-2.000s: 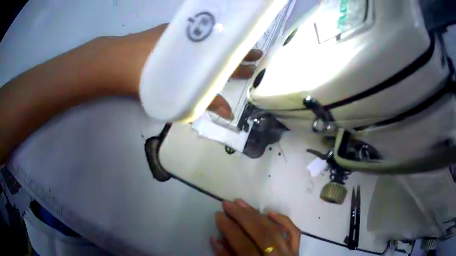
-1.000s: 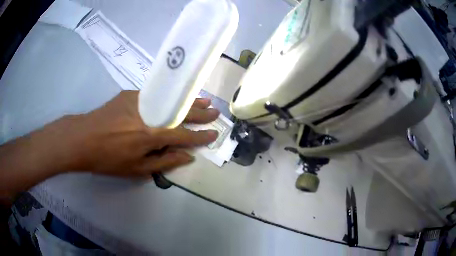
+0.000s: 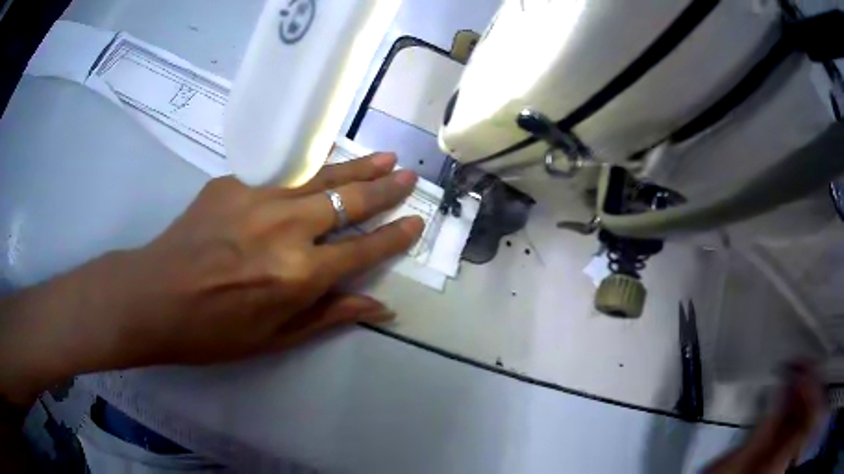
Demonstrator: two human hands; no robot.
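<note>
My left hand [image 3: 278, 245], with a ring, lies flat with fingers spread on the sewing template [image 3: 171, 88], a long whitish piece with ruled lines and handwriting. The template runs from the upper left, behind the lamp, to the presser foot [image 3: 451, 199]. A white fabric strip [image 3: 452, 243] lies under the template's end, beside the foot. My right hand [image 3: 777, 430] is blurred and cut off at the lower right edge; its fingers cannot be made out clearly.
The lit machine lamp [image 3: 287, 83] hides part of the template. The cream sewing machine head [image 3: 592, 74] fills the upper right. Black thread snips [image 3: 690, 366] lie right of the ribbed tension knob [image 3: 620, 295]. A small white scrap [image 3: 595, 269] lies near the knob.
The template has swung from beside the head to the upper left. My left hand has come from behind the lamp onto it. My right hand has left the bed's front edge and shows at lower right.
</note>
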